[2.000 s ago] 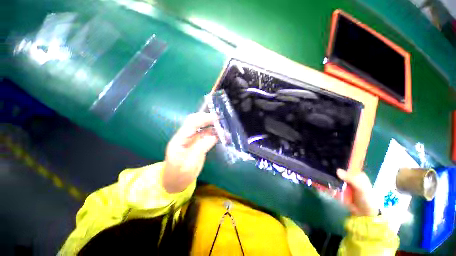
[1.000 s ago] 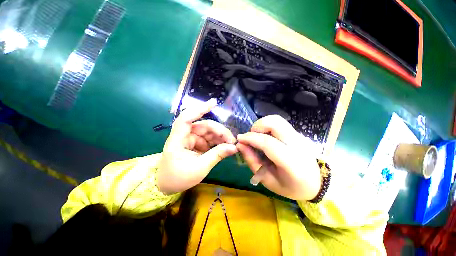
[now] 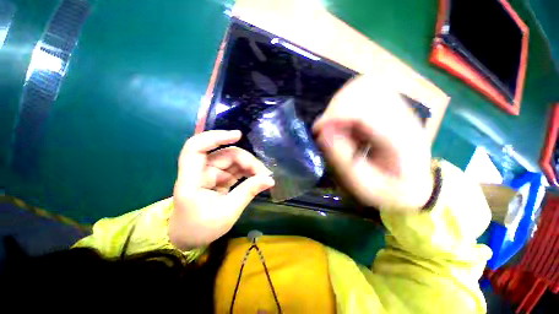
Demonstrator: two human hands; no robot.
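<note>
A glossy black display panel (image 3: 263, 67) lies in an orange foam tray (image 3: 343, 37) in front of me. A clear, shiny, limp sheet (image 3: 285, 147) is over the panel's near part. My left hand (image 3: 214, 184) pinches the sheet's left edge between thumb and finger. My right hand (image 3: 380, 141) is over the panel's right part, blurred by motion, fingers curled; whether it holds something, I cannot tell. It hides part of the panel's right side.
A strip sheet (image 3: 49, 67) lies on the green mat at the left. A second panel (image 3: 484, 43) in an orange tray is at the upper right. A cardboard core (image 3: 499, 202), white paper (image 3: 484, 165) and a blue bin (image 3: 505, 245) are at the right. Another orange tray shows at the right edge.
My hands were together at the sheet; my right hand has moved away to the right and up. The sheet now lies more spread out. The view has shifted, with the strip sheet farther left.
</note>
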